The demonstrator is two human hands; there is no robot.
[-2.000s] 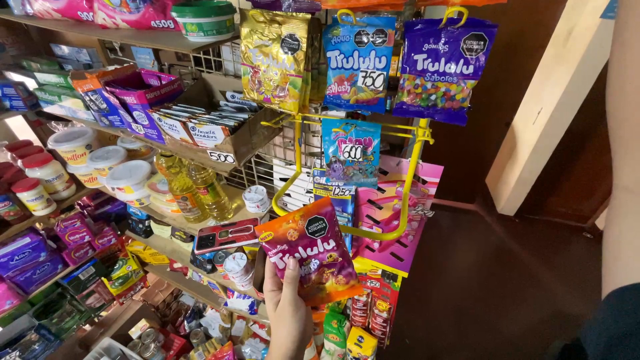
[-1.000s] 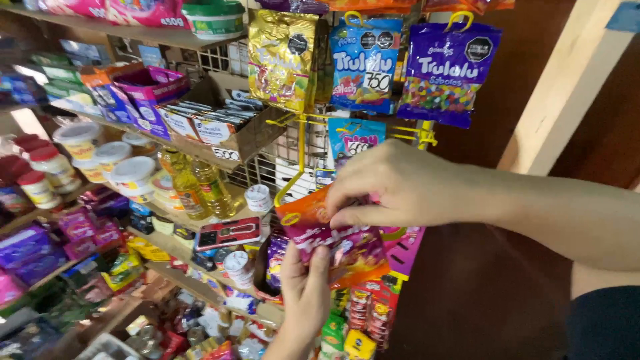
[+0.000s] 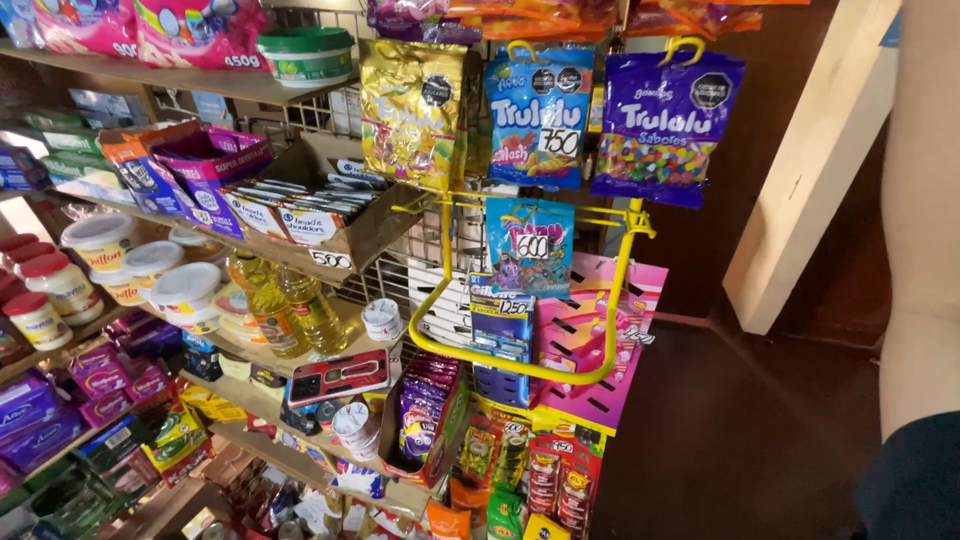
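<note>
Neither of my hands shows in the head view; a bare forearm runs down the right edge, ending in a dark sleeve. Ahead, a gold candy bag [image 3: 414, 120], a blue Trululu candy bag [image 3: 534, 112] and a purple Trululu bag [image 3: 666, 124] hang side by side on yellow hooks. A smaller light-blue candy bag [image 3: 529, 251] hangs below them, behind a yellow wire rack [image 3: 517, 367]. An open box of purple packets [image 3: 424, 420] stands under the rack. The orange candy bag seen earlier is out of sight.
On the left, wooden shelves [image 3: 165, 71] hold a sachet box [image 3: 315, 225], oil bottles [image 3: 311, 311], white tubs [image 3: 184, 289] and a red phone case [image 3: 341, 376]. A pink display card [image 3: 592, 337] hangs behind the rack. A pale wooden post [image 3: 810, 180] leans over dark floor at right.
Both hands, earlier at the orange candy bag in front of the rack, have left the view, and so has that bag. The box of purple packets is now uncovered.
</note>
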